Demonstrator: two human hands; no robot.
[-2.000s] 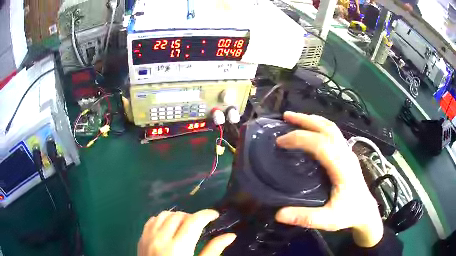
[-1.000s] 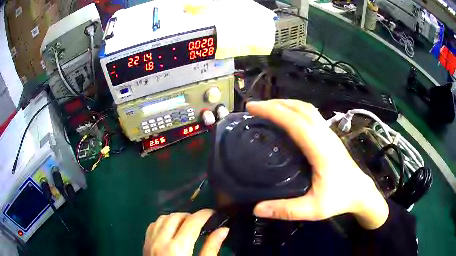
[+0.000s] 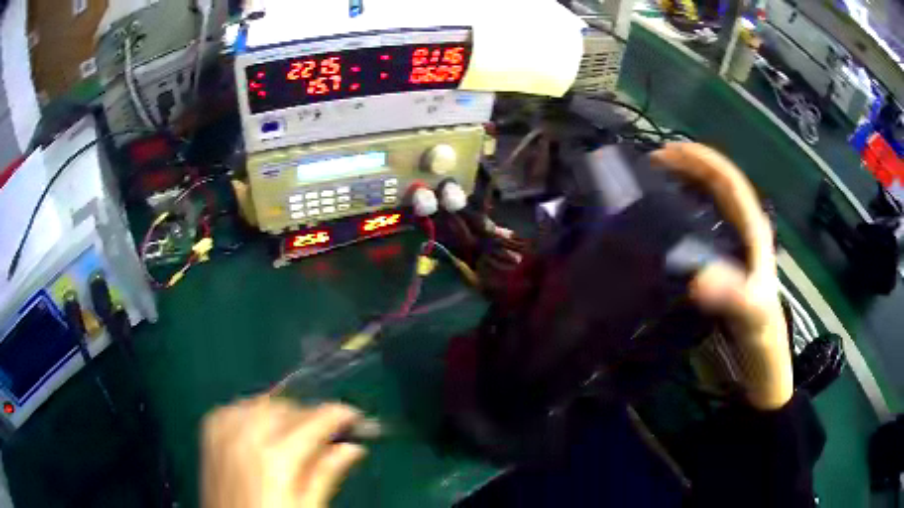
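Observation:
The black tower power strip (image 3: 595,288) is tilted and motion-blurred at centre right, with its side towards me. My right hand (image 3: 738,268) holds it at its upper right end. My left hand (image 3: 282,451) is at the bottom left, blurred, its fingers closed on the small dark plug of the USB test lead (image 3: 359,340). The thin lead, with yellow bands, runs from the plug up to the terminals of the beige box. The plug is apart from the tower. The tower's far side is hidden.
The power meter (image 3: 357,74) sits on the beige keypad box (image 3: 327,171), with small red panel meters (image 3: 342,236) below. A white-blue tester (image 3: 74,288) is at left, and a small circuit board (image 3: 173,243) behind it. White cable coils and black cords (image 3: 821,362) lie at right.
The tower has turned from top-facing to tilted and moved right. My left hand has moved left, away from it, with the lead stretched towards it. The meter readings have changed.

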